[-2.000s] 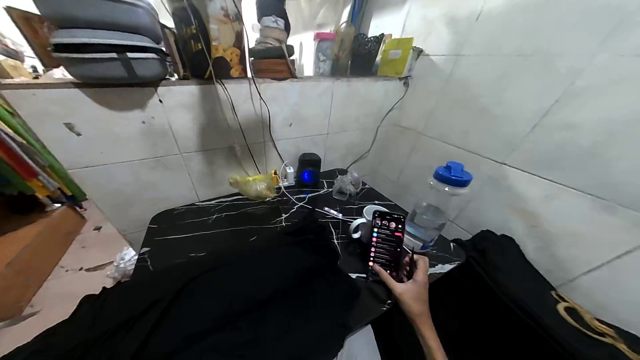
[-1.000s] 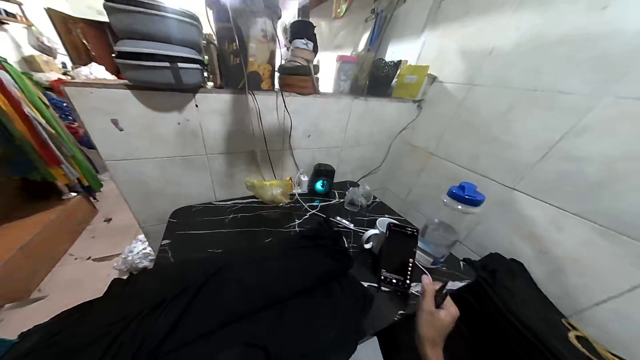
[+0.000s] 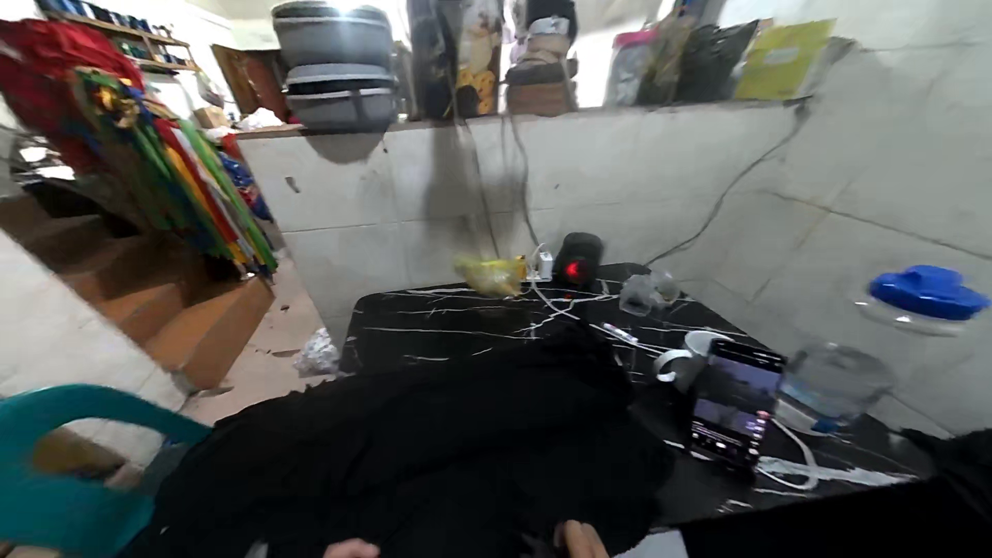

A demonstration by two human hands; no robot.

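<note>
Black cloth (image 3: pixel 434 442) is spread over the near part of a black marble-patterned table (image 3: pixel 434 325). At the bottom edge of the view, my left hand (image 3: pixel 352 549) rests at the cloth, only its fingertips in sight. My right hand (image 3: pixel 581 538) is further right, also at the cloth and mostly cut off; something dark lies beside its fingers, too blurred to name. A smartphone (image 3: pixel 735 403) with a lit screen leans against a white mug (image 3: pixel 701 345). Right of them stands a clear plastic bottle (image 3: pixel 837 380) with a blue lid.
A small black speaker (image 3: pixel 577 260), a white charger (image 3: pixel 545 266), a yellow plastic bag (image 3: pixel 492 277) and a clear plastic bag (image 3: pixel 649 292) stand along the table's back. A white cable crosses it. A teal plastic chair (image 3: pixel 85 403) is at left; more black fabric (image 3: pixel 837 519) at lower right.
My right hand has left the phone, which it was touching two seconds ago, and moved left to the cloth. My left hand has come into view. The view has turned left.
</note>
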